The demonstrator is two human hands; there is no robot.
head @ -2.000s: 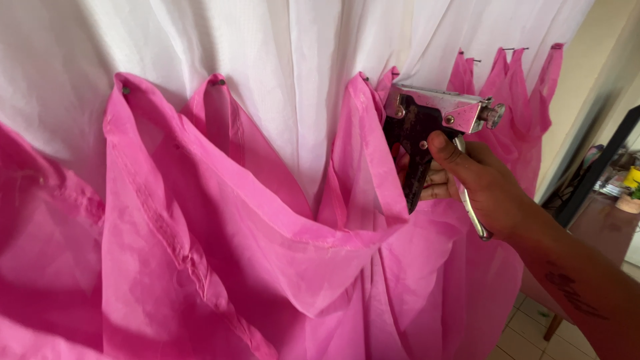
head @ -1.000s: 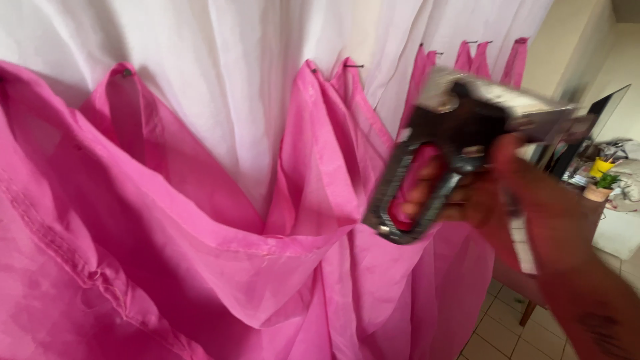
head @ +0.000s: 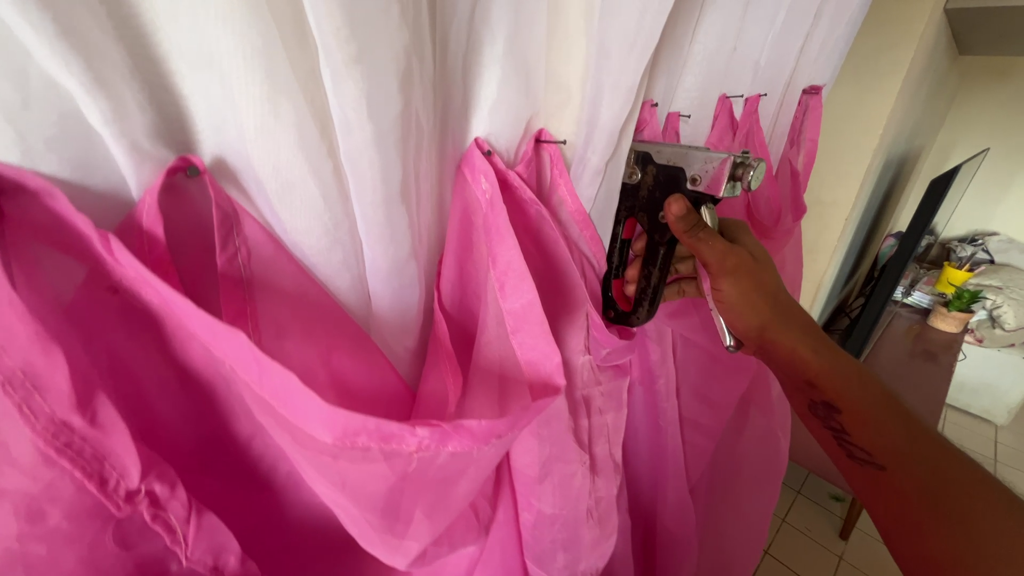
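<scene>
My right hand [head: 720, 264] grips a manual staple gun [head: 652, 232] with a black body, a chrome top and a silver lever. The staple gun's nose is against or just in front of the white curtain [head: 376, 160]. Pink sheer fabric [head: 496, 320] hangs in loops over the white curtain, held up by several nails, one of them a nail [head: 552, 142] left of the staple gun. Another nail [head: 192, 171] holds a loop at the left. Whether the nose touches the cloth cannot be told. My left hand is out of view.
At the right, a flat black screen [head: 912, 256] stands on a brown wooden table [head: 916, 352]. A small potted plant [head: 952, 316] and a yellow cup [head: 954, 278] are behind it. Below lies a tiled floor [head: 808, 512]; a beige wall [head: 872, 152] runs beside the curtain.
My right hand, still gripping the staple gun, has moved along the hanging fabric to the right, past the nails it was beside two seconds ago. The view has shifted to the right.
</scene>
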